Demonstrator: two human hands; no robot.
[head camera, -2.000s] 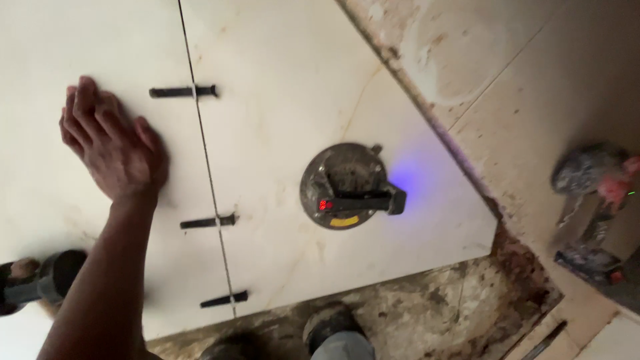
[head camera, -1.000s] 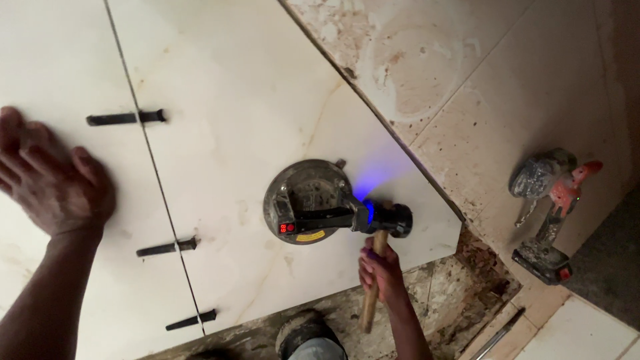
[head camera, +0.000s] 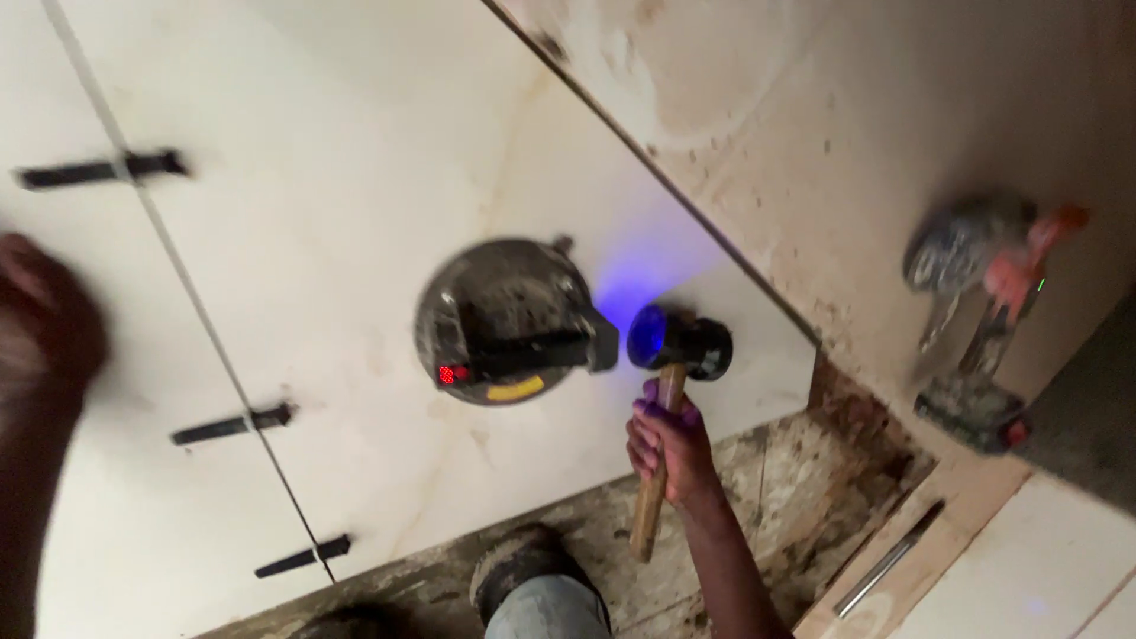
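Note:
My right hand (head camera: 670, 444) grips the wooden handle of a black rubber mallet (head camera: 701, 344); its head is over the large pale floor tile (head camera: 355, 293), lit blue on one face. Just left of the mallet, a round black vacuum suction cup lifter (head camera: 510, 321) with a red display sits on the tile. My left hand (head camera: 44, 315), blurred and cut off by the left edge, is on or just over the neighbouring tile, holding nothing that I can see. Black wedge levelling clips (head camera: 232, 424) cross the joint between the tiles.
A dusty cordless power tool (head camera: 972, 328) with a pink-red part lies on the right. A metal bar (head camera: 890, 559) rests at the lower right. Below the tile edge are rough, dirty floor (head camera: 621, 541) and my shoes (head camera: 532, 559). A dark gap borders the tile's upper right side.
My right hand and its mallet, out of sight in the oldest frame, show beside the suction lifter a second ago and now. The mallet head has come off the lifter's end. The view has shifted right.

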